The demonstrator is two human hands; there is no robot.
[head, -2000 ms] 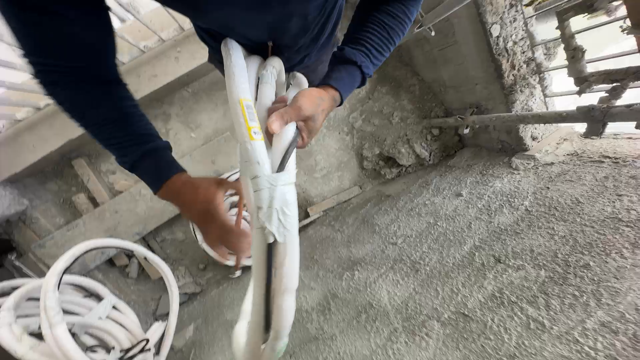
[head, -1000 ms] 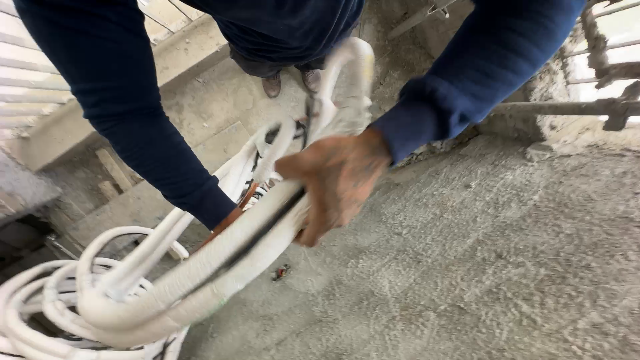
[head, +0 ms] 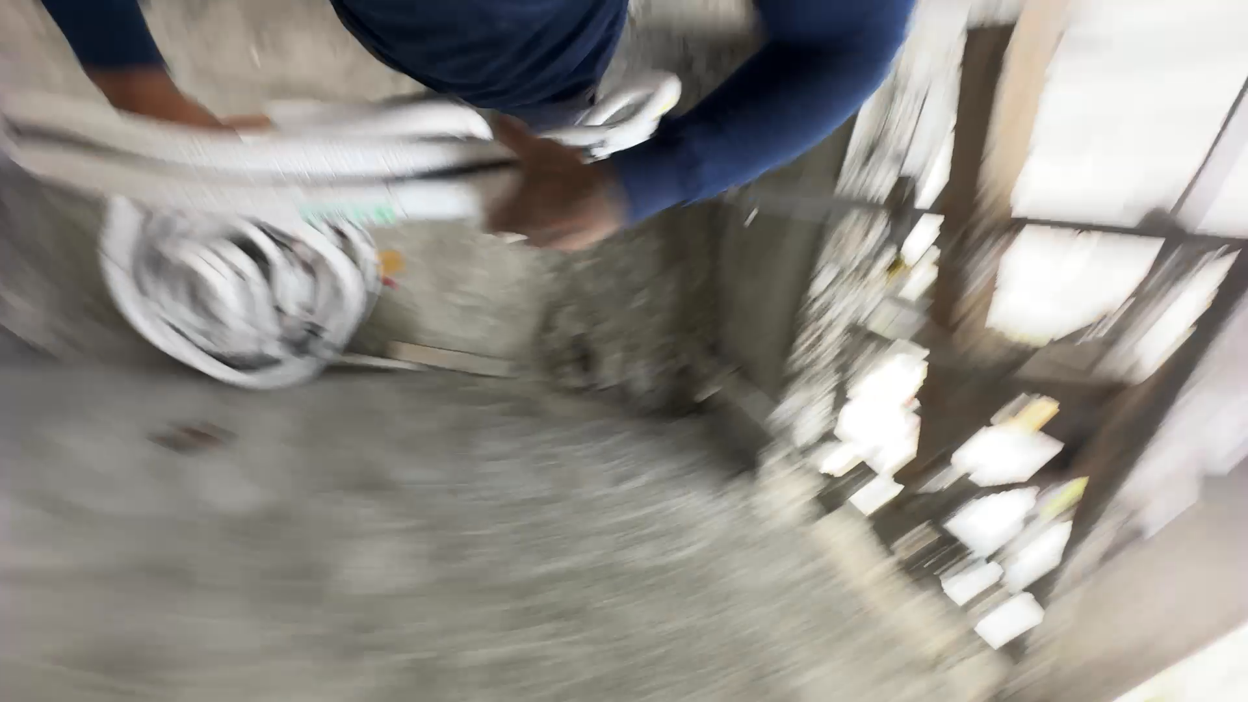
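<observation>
A bundle of white wrapped pipe [head: 292, 161] with a dark line between its lengths lies across my body at the upper left, blurred by motion. My right hand [head: 561, 195] is closed around it near its right part, where a looped end sticks out past the wrist. At the bundle's upper left edge is my left hand [head: 200, 112], mostly behind the pipe; its grip is hidden. Below the bundle, a coil of the same white pipe [head: 244, 292] rests on the ground.
Rough grey concrete [head: 487, 546] fills the lower view. A thin wooden strip [head: 448, 359] lies beside the coil. At the right are a broken wall edge and dark bars [head: 1092, 229] against bright light. A small reddish-brown scrap [head: 195, 436] lies at the left.
The bundle, upright in my hands two seconds ago, now lies nearly level across my body. My right hand has let go and gripped it anew or slid along it; which is unclear. The view has swung strongly.
</observation>
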